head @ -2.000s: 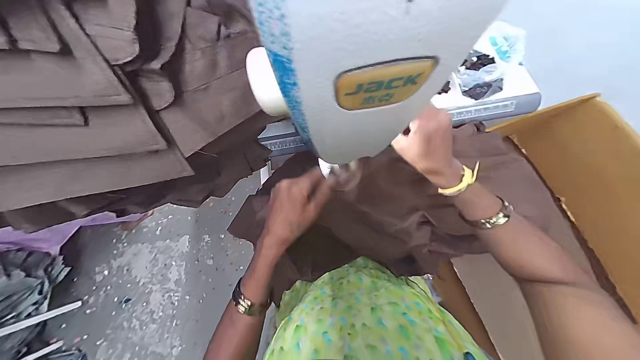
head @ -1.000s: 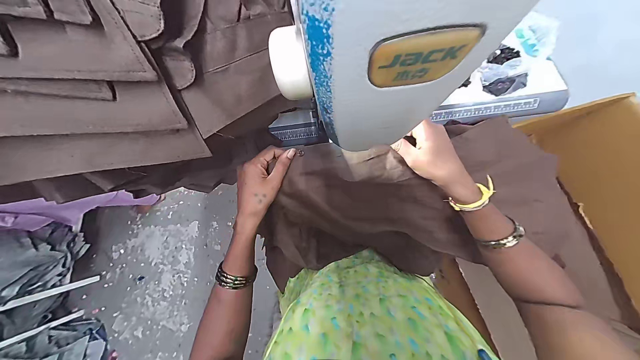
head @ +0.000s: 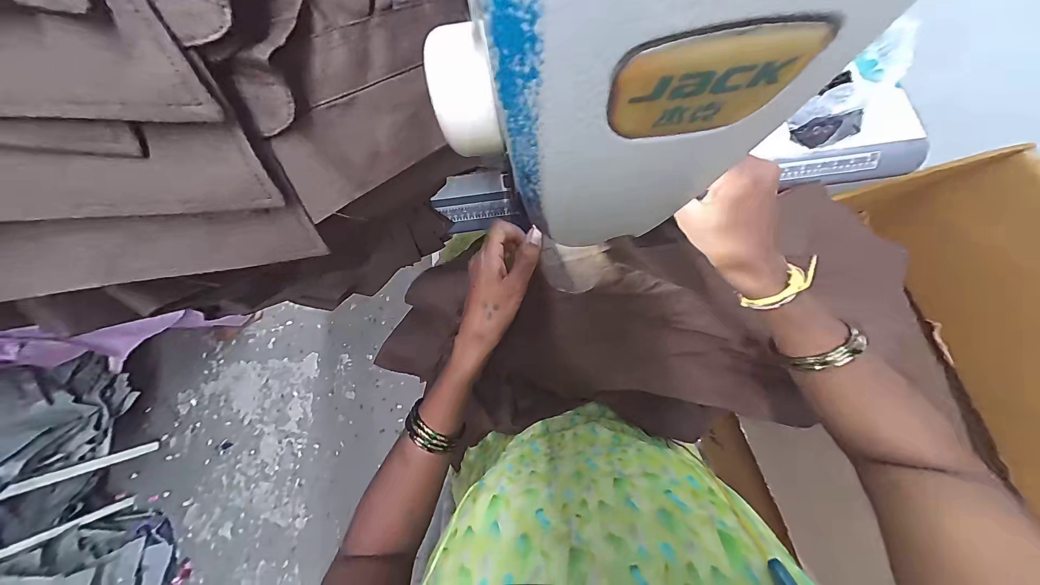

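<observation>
A Jack sewing machine with a white knob and a blue speckled edge fills the upper middle of the view. Dark brown fabric lies under its head and hangs over my lap. My left hand pinches the fabric's edge between thumb and forefinger, just left of the machine head's lower end. To the right of the head, my right hand is closed on the same fabric, its fingertips partly hidden behind the machine. The needle and presser foot cannot be made out.
Stacked brown cut pieces cover the upper left. An open cardboard box stands at the right, near a machine bed with a ruler strip and a plastic bag. Grey cloth bundles lie on the speckled floor.
Since two seconds ago, my left hand has moved from in front of the machine head's lower end to its left side. My right hand remains on the fabric at the right.
</observation>
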